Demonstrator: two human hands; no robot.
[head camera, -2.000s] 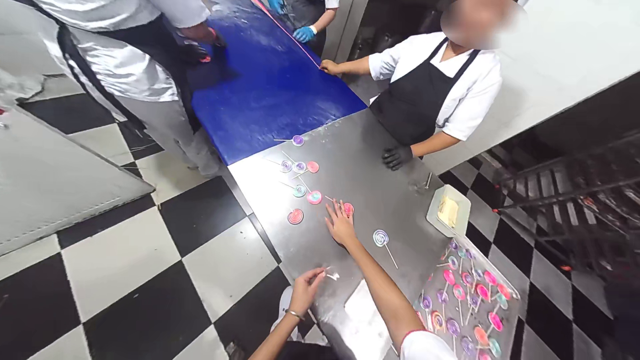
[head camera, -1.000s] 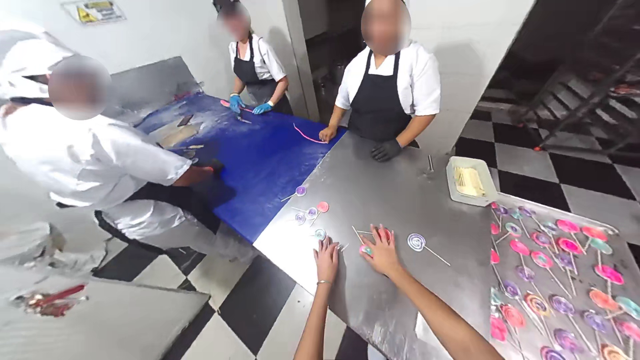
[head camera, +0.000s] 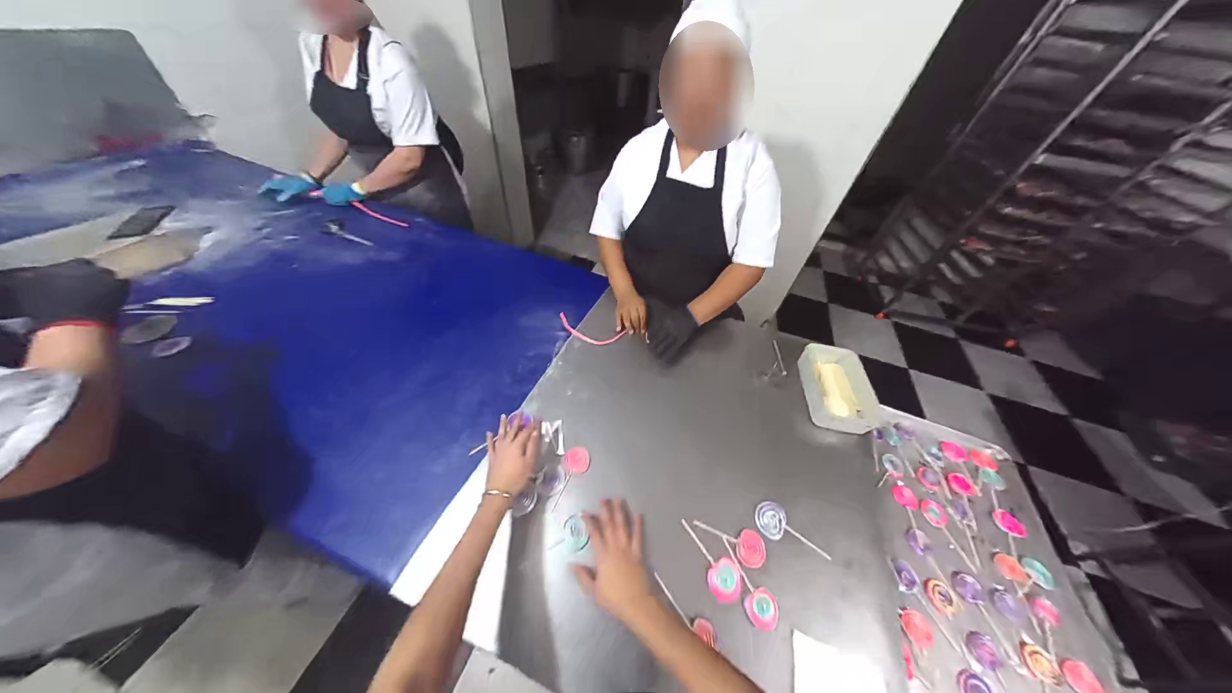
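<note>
My left hand (head camera: 513, 452) lies palm down over a purple swirl lollipop (head camera: 521, 421) at the left edge of the steel table, covering most of it. Just below and right of it are pale purple lollipops (head camera: 551, 479) and a pink one (head camera: 577, 460). My right hand (head camera: 616, 553) is spread, palm down, beside a pale teal lollipop (head camera: 576, 532); whether it touches the table is unclear. To its right lie several lollipops on sticks, among them a pink one (head camera: 751, 549), a pink-and-teal one (head camera: 724, 579) and a white-and-purple one (head camera: 770, 520).
A tray (head camera: 962, 616) of many lollipops stands at the right, near a plastic tub (head camera: 811, 404) with a pale yellow block. Across the table a co-worker (head camera: 679, 221) touches a pink candy rope (head camera: 589, 339). Other co-workers are at the blue table (head camera: 414, 337).
My left hand has moved away from my right hand to the table's left edge. Several lollipops now show to the right of my right hand. The view has shifted.
</note>
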